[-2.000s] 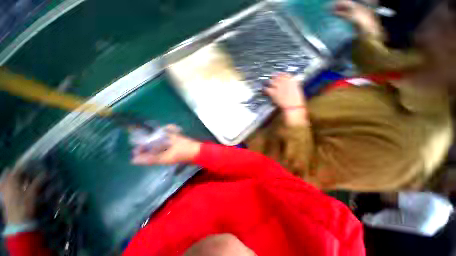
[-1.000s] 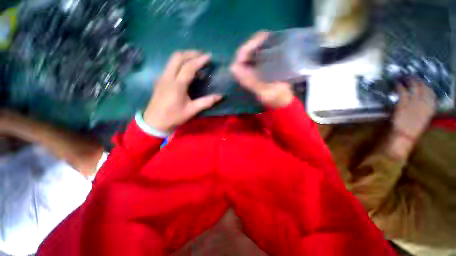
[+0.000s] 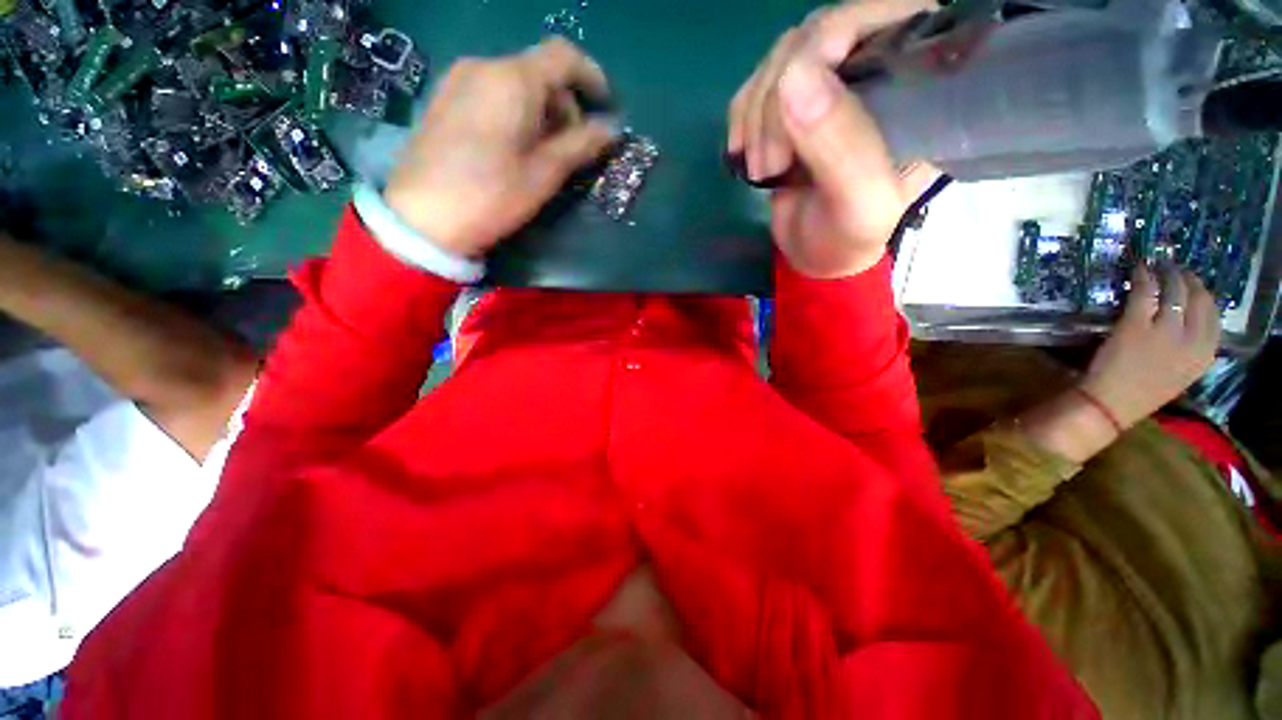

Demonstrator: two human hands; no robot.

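A small circuit board [image 3: 624, 179] with silver parts shows at the fingertips of my left hand [image 3: 492, 152], near the bench's front edge. My left thumb and fingers are closed on its upper end. My right hand [image 3: 830, 155] is wrapped around the narrow front end of a thick grey power tool [image 3: 1033, 99]. The tool lies nearly level and points left, towards the board but apart from it. Its tip is mostly hidden by my fingers.
A pile of boards [image 3: 183, 92] lies on the green bench [image 3: 675, 42] to the left. A tray [image 3: 970, 321] with rows of boards [image 3: 1181, 218] is at the right, with a neighbour's hand [image 3: 1156, 338] at it. Another person's arm [image 3: 134, 331] is at the left.
The view has steadied. My left fingers have closed and now have a board at their tips. My right hand, open-looking before, is closed around the tool's front end.
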